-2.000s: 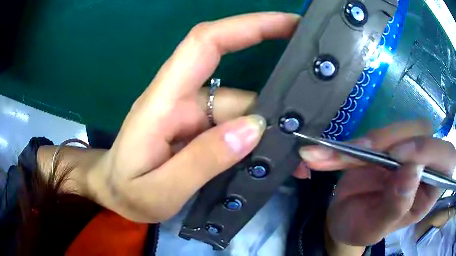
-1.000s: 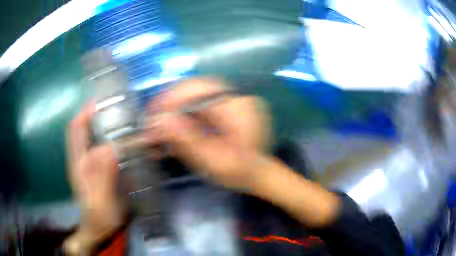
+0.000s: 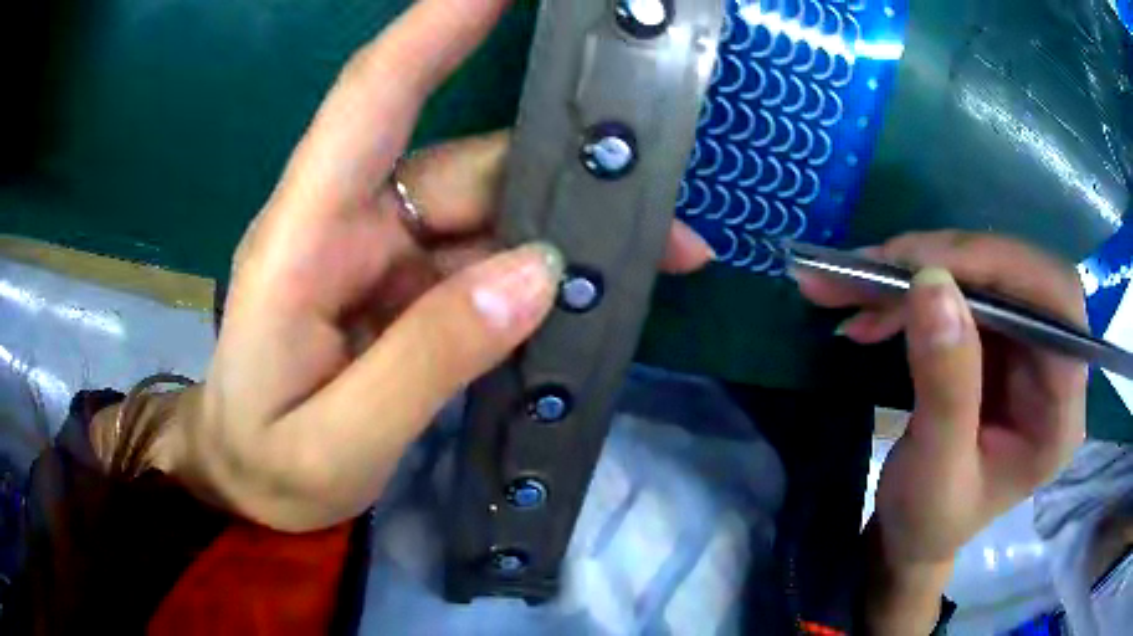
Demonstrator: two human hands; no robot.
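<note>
My left hand (image 3: 360, 286) holds the grey-brown fixture bar (image 3: 609, 224) upright, thumb on its face beside one round part (image 3: 580, 290). Several black round parts with pale blue centres sit in a single row along the bar. The bar's top end is cut off by the picture's edge. My right hand (image 3: 969, 373) holds slim metal tweezers (image 3: 957, 303), their tip at the lower edge of the blue adhesive sheet (image 3: 795, 124), by the last row of white arcs. I cannot tell whether a crescent piece is at the tip.
The sheet lies on the green work surface (image 3: 211, 112), partly behind the bar. Shiny clear film (image 3: 1044, 99) is at the upper right. A white surface (image 3: 124, 336) is at the left edge. Pale crinkled material (image 3: 696, 522) shows below the bar.
The tweezer tip was at a round part on the bar and is now at the adhesive sheet. The bar is more upright and further left; more of the sheet shows. The middle frame is blurred.
</note>
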